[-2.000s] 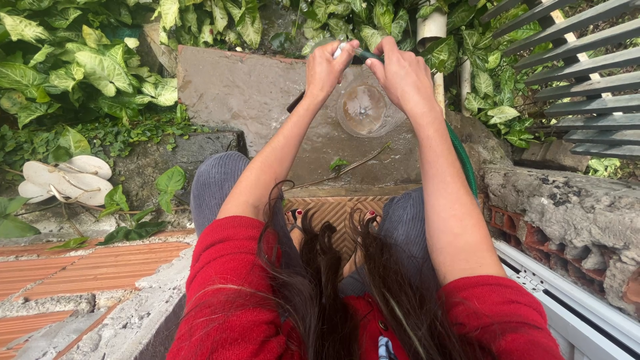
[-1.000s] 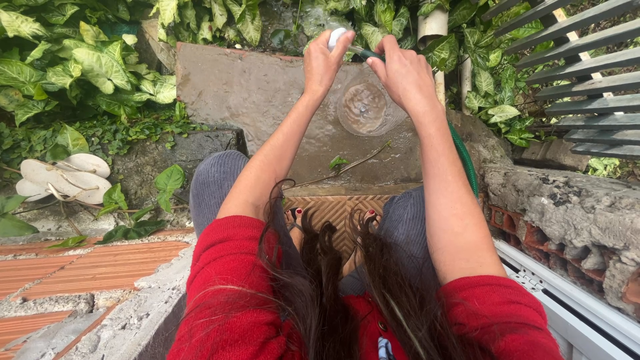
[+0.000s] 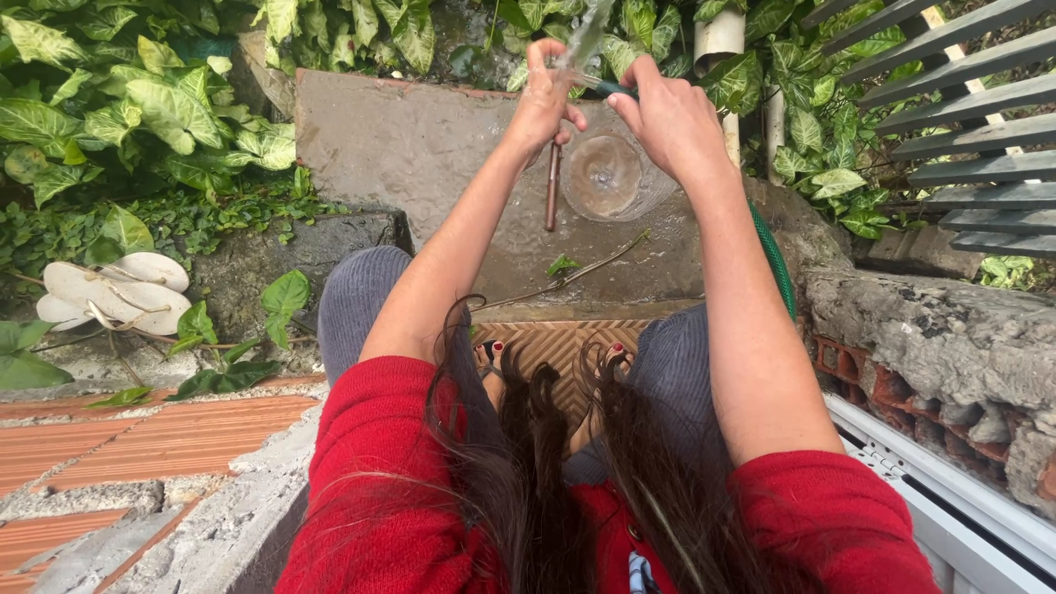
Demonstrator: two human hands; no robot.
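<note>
My left hand (image 3: 544,103) is raised over the slab with its fingers partly curled. A slim brown handle (image 3: 552,190) extends below it and appears to be in its grip; its upper end is hidden by the fingers and water. My right hand (image 3: 672,115) grips the end of a green hose (image 3: 771,260), whose nozzle end points left at my left hand. Water (image 3: 587,37) sprays up and away there. Below and between my hands, a clear round bowl (image 3: 606,177) with water in it stands on the wet stone slab (image 3: 396,140).
A thin twig (image 3: 577,275) with a leaf lies on the slab. White flip-flops (image 3: 120,293) rest on the rock at left. Leafy plants (image 3: 173,115) border the slab. Brickwork (image 3: 165,437) is at lower left; a rough wall (image 3: 932,330) and slatted fence (image 3: 973,148) are at right.
My left hand has turned and its fingers have spread. The white object seen at it one second ago no longer shows. The brown handle now shows right of my left wrist; two seconds ago it was left.
</note>
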